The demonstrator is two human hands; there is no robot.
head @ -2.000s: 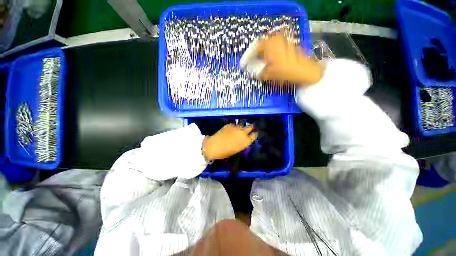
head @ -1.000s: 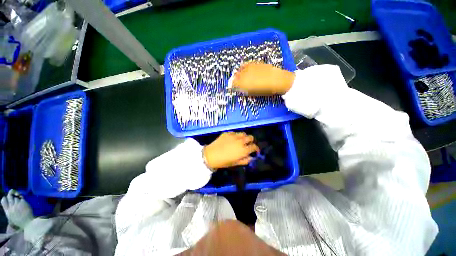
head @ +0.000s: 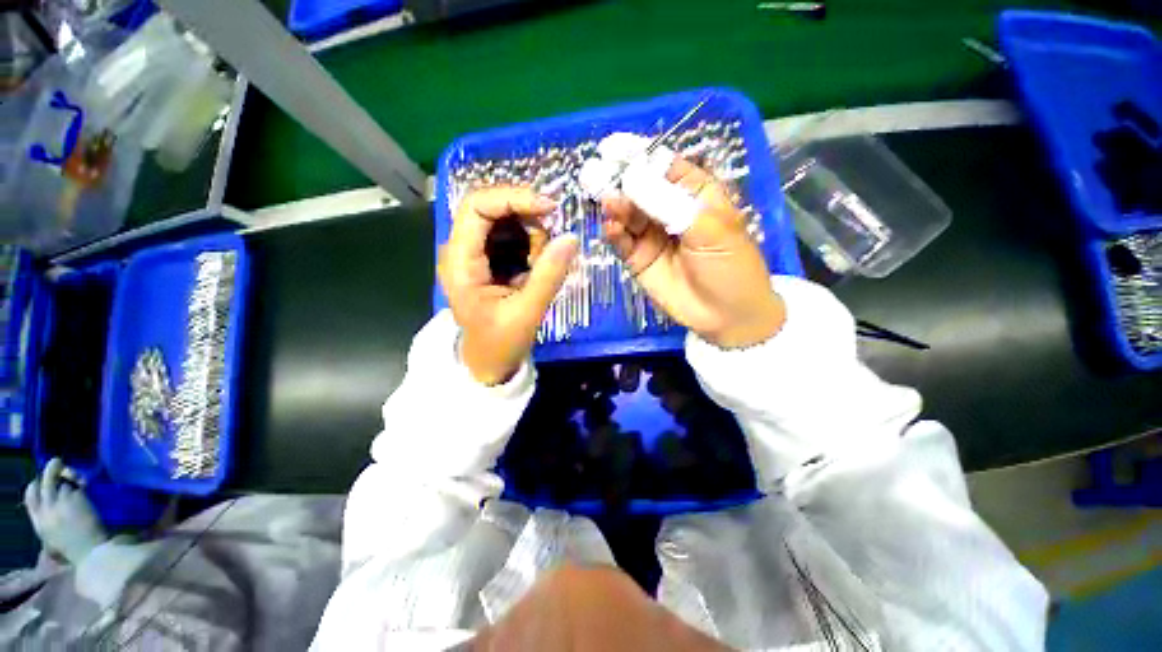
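Note:
My left hand is raised over the rod tray, its fingers curled around a black part. My right hand, with white coverings on its fingers, is close to its right and holds a thin metal rod that slants up to the right. Both sets of fingertips nearly meet; what lies between them is too small to tell. The blue rod tray holds many silvery rods in rows, partly hidden by my hands. The black-parts tray, nearer my lap, holds a dark jumble.
A clear plastic box with small pieces lies right of the rod tray, with black strips below it. Blue trays stand at far left and far right. A grey post slants behind. Another person's hand is at lower left.
My left hand has come up out of the black-parts tray with a black part. My right hand has lifted from the rods and turned towards it, a rod now visible. The view has shifted.

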